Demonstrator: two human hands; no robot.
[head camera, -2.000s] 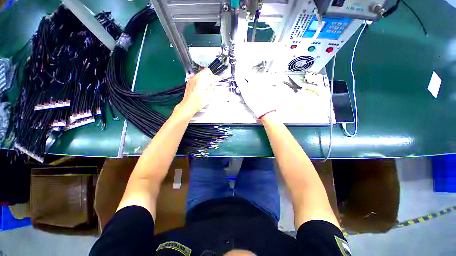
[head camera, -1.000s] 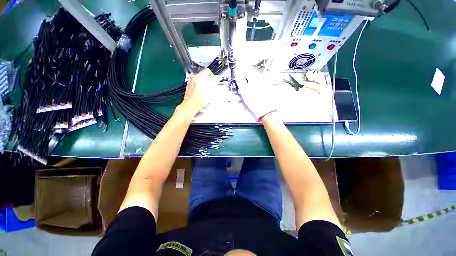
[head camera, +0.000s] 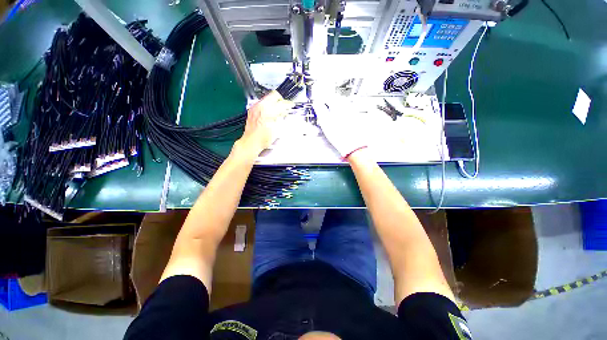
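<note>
My bare left hand (head camera: 266, 121) is at the left of the white base plate (head camera: 412, 149), closed around black cables (head camera: 289, 87) whose ends stick up beside the machine head. My right hand (head camera: 341, 126), in a white glove, is low on the plate just right of the head; its fingertips are at a small metal fixture (head camera: 310, 114). Whether they hold a cable end is too small and washed out to tell. The silver machine frame (head camera: 229, 50) stands over the plate. A thick cable bundle (head camera: 160, 109) curves left of it, its metallic tips fanned at the bench edge.
A loose pile of black cable assemblies (head camera: 86, 99) lies at far left. The control box (head camera: 426, 50) stands right of the frame. Cutters (head camera: 391, 110) lie on the plate; a phone (head camera: 458, 131) with white cord lies right of it. Cardboard boxes (head camera: 93, 269) and a blue tote (head camera: 594, 224) are below.
Both hands stay in nearly the same place. The upright central head shifts very slightly. The view has moved a little.
</note>
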